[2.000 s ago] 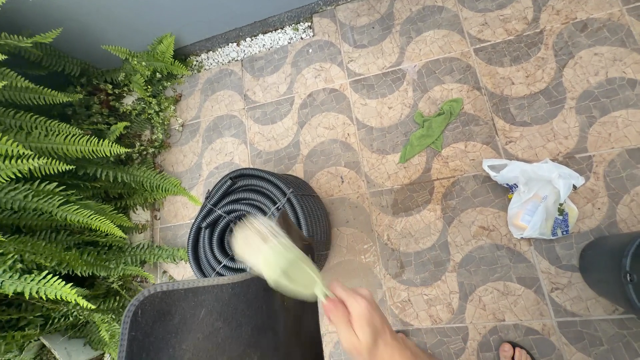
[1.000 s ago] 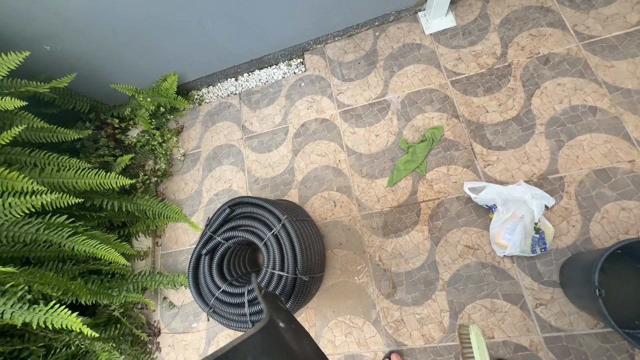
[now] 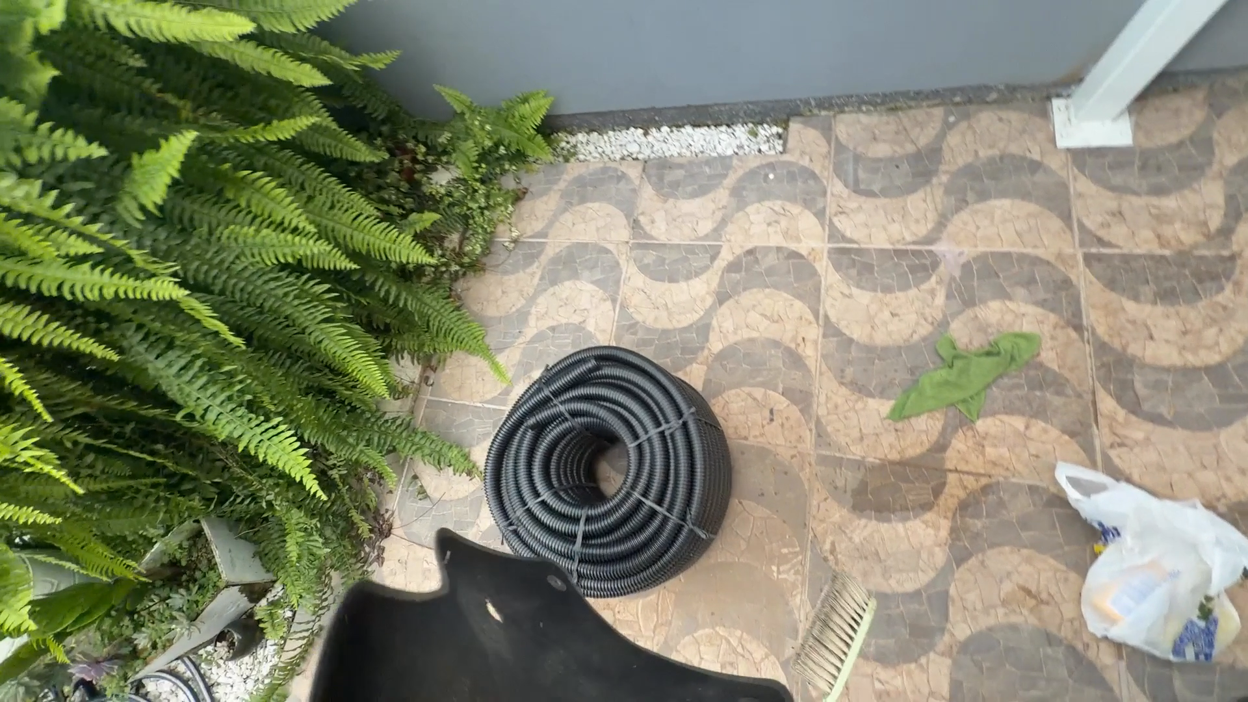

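Note:
Neither of my hands shows in the head view now. A dark, curved panel with a notched edge (image 3: 526, 634) rises from the bottom edge and overlaps the lower rim of a coil of black corrugated hose (image 3: 682, 468). To its right, a brush with pale bristles and a light green back (image 3: 837, 634) is partly visible at the bottom edge; whether a hand holds it cannot be seen. A crumpled green cloth (image 3: 965, 375) lies on the patterned tiles, with a white plastic bag (image 3: 1155, 565) holding some items at the lower right.
Green ferns (image 3: 244, 244) fill the left side, above white pebbles and angular planter pieces (image 3: 234, 551). A grey wall (image 3: 682, 49) runs along the back behind a strip of white gravel (image 3: 682, 142). A white post base (image 3: 1092, 125) stands on the tiles at the upper right.
Two seconds ago a hand swung the brush, blurred, over the dark panel; now that hand is out of view and the brush is right of the panel. The panel has tilted and shifted.

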